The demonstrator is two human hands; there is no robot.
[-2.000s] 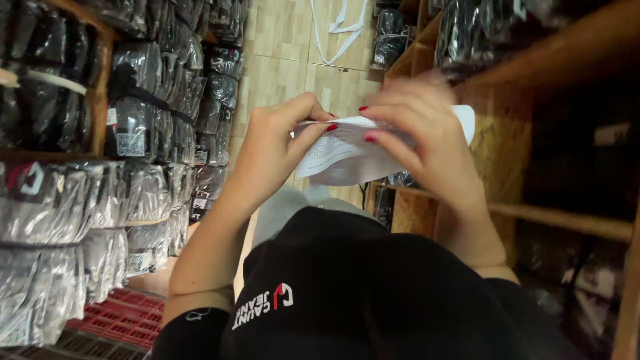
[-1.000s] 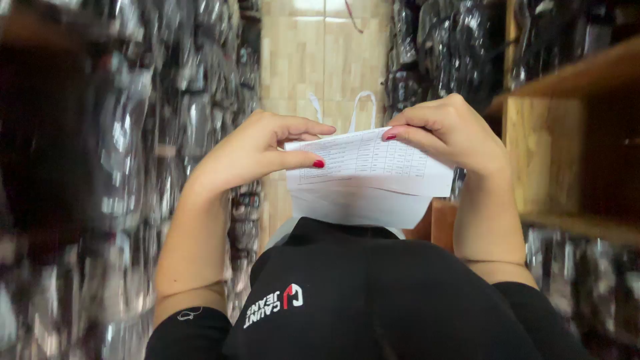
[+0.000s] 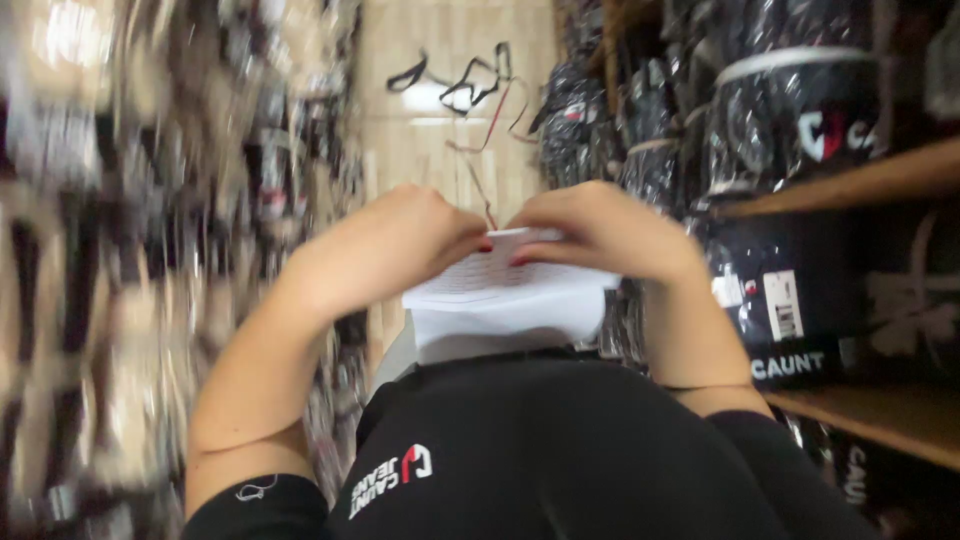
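Several white paper sheets [image 3: 510, 315] with printed lines hang in front of my black shirt, their lower part bent. My left hand [image 3: 420, 232] pinches the upper left edge between thumb and fingers. On the upper right, my right hand [image 3: 585, 229] grips the same sheets, its thumb lying on the printed side. The two hands are close together but apart. Blur hides the exact finger contact and the number of sheets.
Plastic-wrapped garments [image 3: 795, 112] fill wooden shelves [image 3: 862, 184] at right. Blurred stacks of wrapped garments [image 3: 150, 262] line the left. Black straps [image 3: 476, 82] and a thin reddish strip [image 3: 495, 120] lie on the light tiled floor [image 3: 450, 22] ahead.
My hands have come closer together along the top of the sheets since one second ago. The view has moved along the aisle; black straps now show on the floor.
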